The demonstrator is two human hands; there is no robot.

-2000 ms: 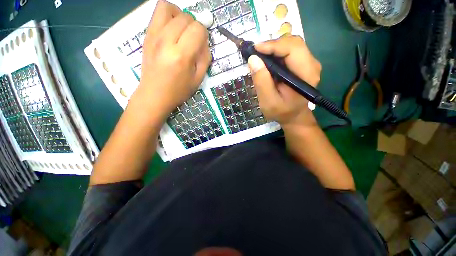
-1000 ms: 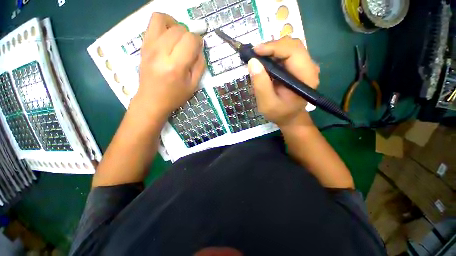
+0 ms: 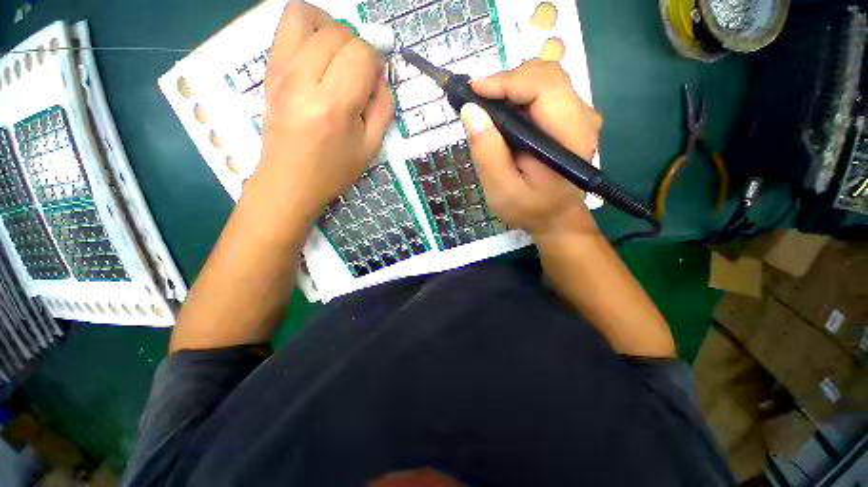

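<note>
A white tray (image 3: 224, 119) with panels of small shiny modules lies on the green bench. My right hand (image 3: 533, 143) holds a black soldering iron (image 3: 533, 138) like a pen, its tip over the upper right panel (image 3: 452, 48). My left hand (image 3: 328, 95) is curled over the upper left panel, with a white band and green on its finger near the iron tip. A thin solder wire (image 3: 143, 49) runs from the left towards my left hand. The fingertips and wire end are hidden, so whether they grip the wire is unclear.
Stacked white trays (image 3: 105, 190) with panels stand at left. A round tin with silvery coil (image 3: 738, 17) and a yellow-rimmed round item (image 3: 680, 24) are at upper right. Pliers (image 3: 692, 157) with orange-brown handles lie open below them. Cardboard boxes (image 3: 795, 333) are at lower right.
The iron and my right hand have shifted slightly left, the tip a little up from one second ago. My left hand has moved slightly left and up. The solder wire shows more clearly.
</note>
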